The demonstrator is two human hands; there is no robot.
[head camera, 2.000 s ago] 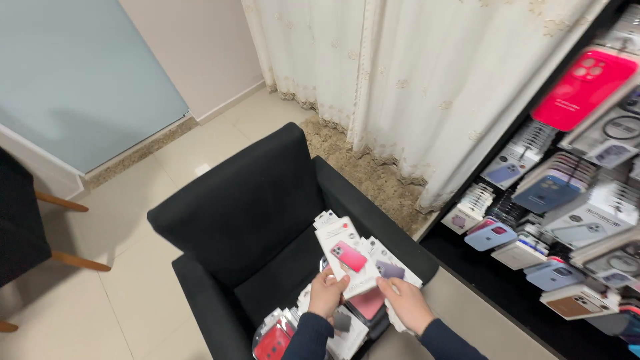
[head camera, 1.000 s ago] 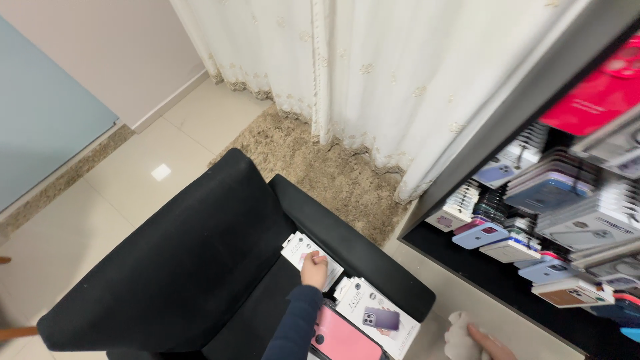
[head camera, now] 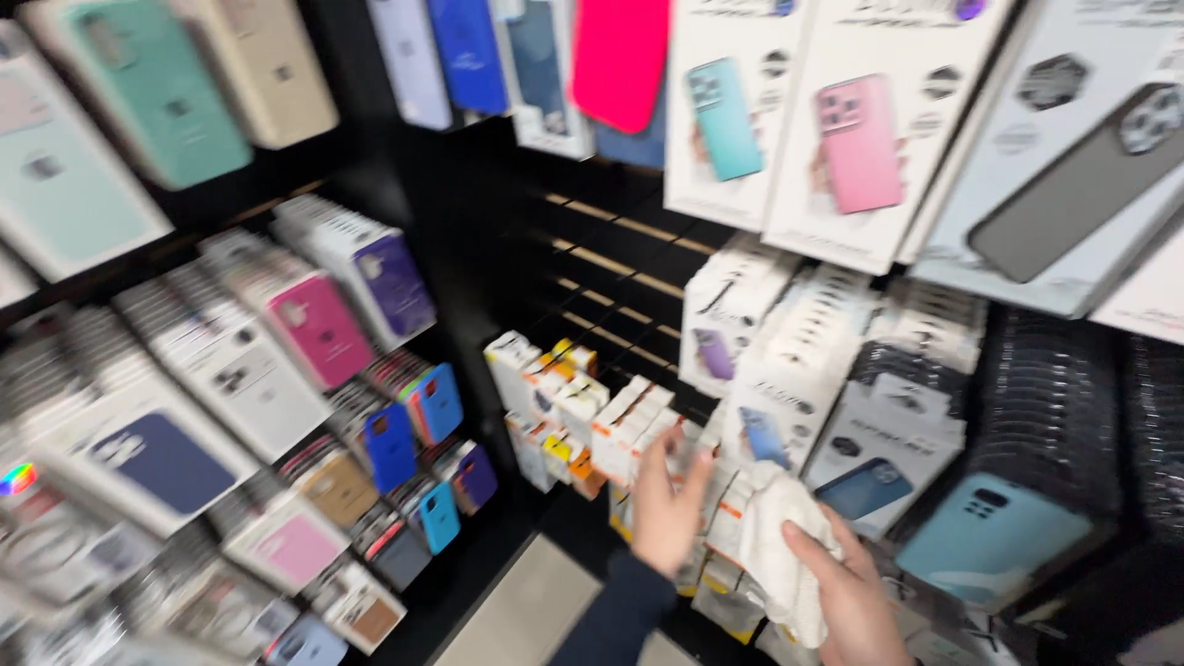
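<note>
My right hand (head camera: 856, 587) grips a crumpled white cloth (head camera: 782, 546), thumb on top. Left of it, my left hand (head camera: 668, 509) reaches up with its fingers spread and nothing visible in them, in front of small white and orange boxes (head camera: 634, 425) hanging on the rack. Whether its fingertips touch a box is unclear. Behind the cloth hangs a row of white phone case boxes (head camera: 786, 388). A blue phone case (head camera: 994, 536) hangs to the right of my right hand.
Boxed phone cases (head camera: 721, 120) hang above my hands. More cases, among them a pink one (head camera: 319, 328), fill the rack on the left. Black slatted panel (head camera: 610, 250) shows between them. A pale floor (head camera: 523, 601) lies below. Much of the view is blurred.
The view has swung from the black armchair to the display racks. My left hand, earlier on a white box at the chair, is now raised at the rack. The white cloth is still with my right hand.
</note>
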